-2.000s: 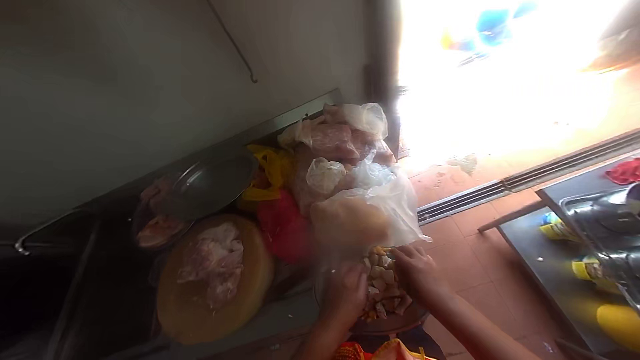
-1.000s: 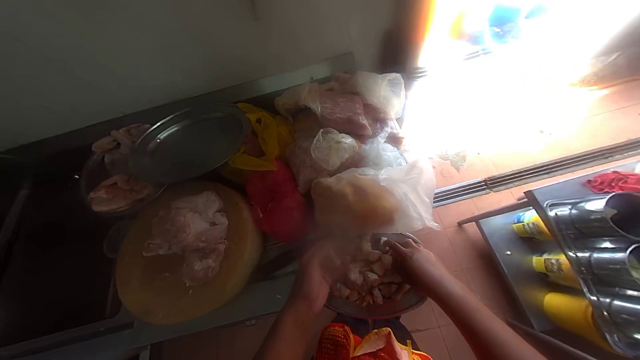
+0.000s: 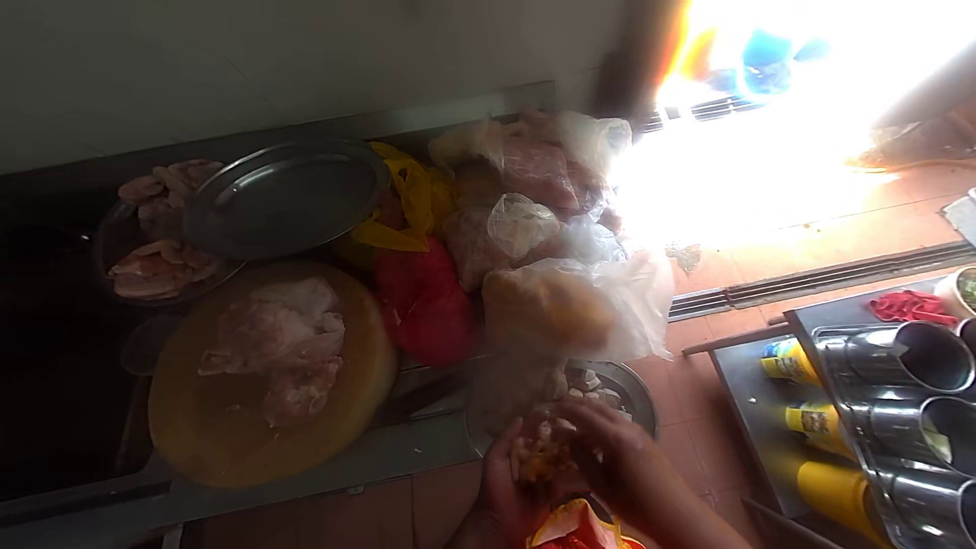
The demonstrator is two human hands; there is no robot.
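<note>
My left hand (image 3: pixel 507 473) and my right hand (image 3: pixel 606 438) cup a heap of small pale and orange-brown pieces (image 3: pixel 543 451), whose kind I cannot tell. The heap lies between the palms, above the near edge of a round metal tray (image 3: pixel 644 400) at the counter's edge. More pale pieces (image 3: pixel 598 390) lie in that tray. Just beyond it rests a clear plastic bag with something yellowish inside (image 3: pixel 564 309). A red plastic bag (image 3: pixel 427 309) lies left of it. Farther left, raw pale meat, seemingly chicken (image 3: pixel 286 343), sits on a round chopping board (image 3: pixel 229 457).
An empty oval metal tray (image 3: pixel 286 198) overlaps a dish of raw meat pieces (image 3: pixel 160 271). A yellow plastic bag (image 3: pixel 415 202) and clear bags of meat (image 3: pixel 534 168) stand along the wall. At right, a metal table (image 3: pixel 732 366) holds steel containers (image 3: pixel 907 354), yellow containers (image 3: pixel 835 492) and a red cloth (image 3: pixel 911 306).
Both hands have come together around a heap of pieces; earlier they were apart at the sides of the filled tray. More of the tray's metal surface shows now.
</note>
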